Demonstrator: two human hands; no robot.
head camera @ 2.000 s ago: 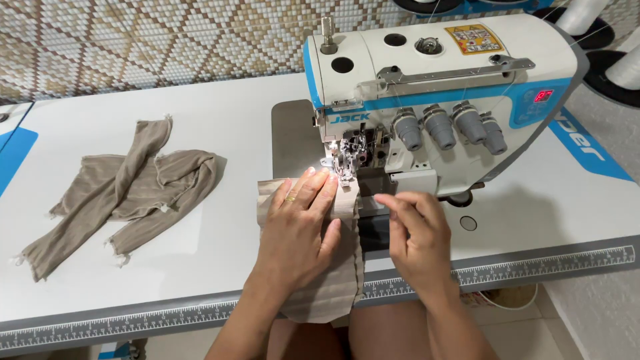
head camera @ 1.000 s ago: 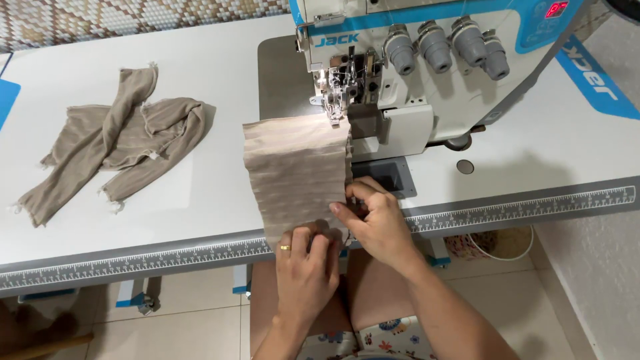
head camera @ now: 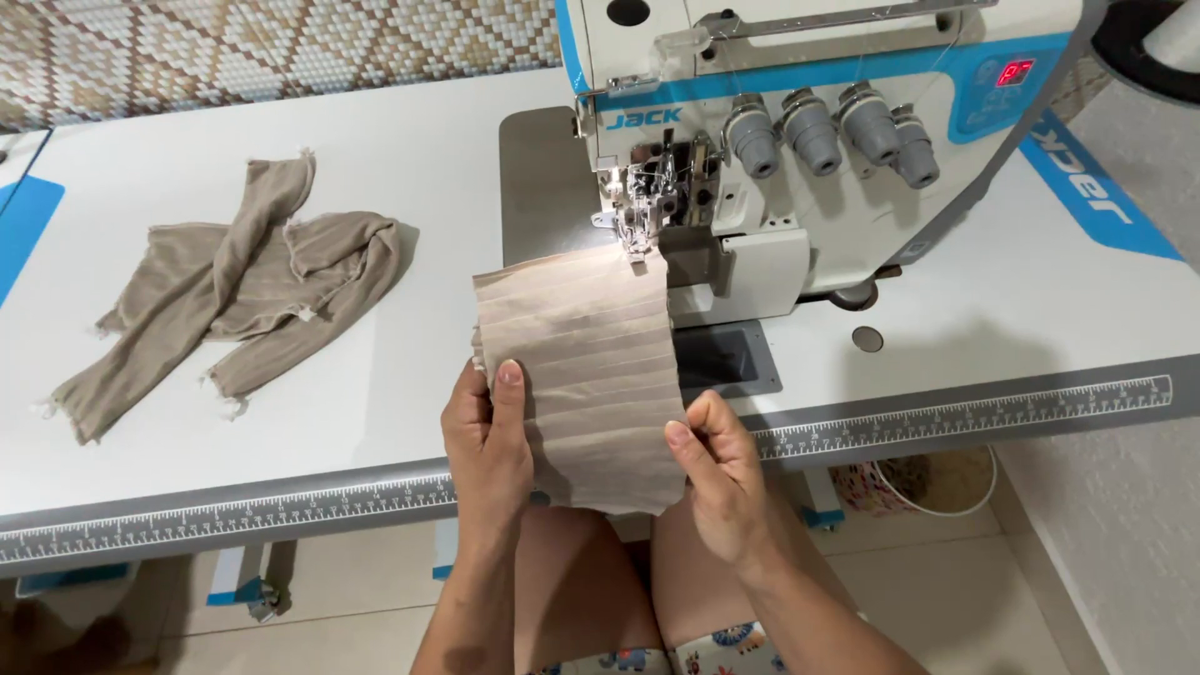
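Observation:
A beige-grey striped fabric panel (head camera: 591, 375) hangs toward me from the lit presser foot (head camera: 639, 246) of a white and blue Jack overlock machine (head camera: 844, 216). My left hand (head camera: 492, 431) grips the panel's left edge, thumb on top and fingers beneath. Lower on the right edge, my right hand (head camera: 717, 459) pinches the cloth between thumb and fingers. The panel's far edge meets the foot; whether it is clamped there cannot be told. Crumpled taupe fabric pieces (head camera: 244, 272) with frayed, thready ends lie on the white table at left.
A printed ruler strip (head camera: 937, 417) runs along the table's front edge (head camera: 356, 506). Grey tension knobs (head camera: 811, 136) stick out from the machine's front. Below the table at right stands a bucket (head camera: 937, 478). A patterned tiled wall (head camera: 281, 47) rises behind.
My left hand has moved from the panel's near end to its left edge. The right hand remains at the right edge. The panel now lies spread flatter between both hands.

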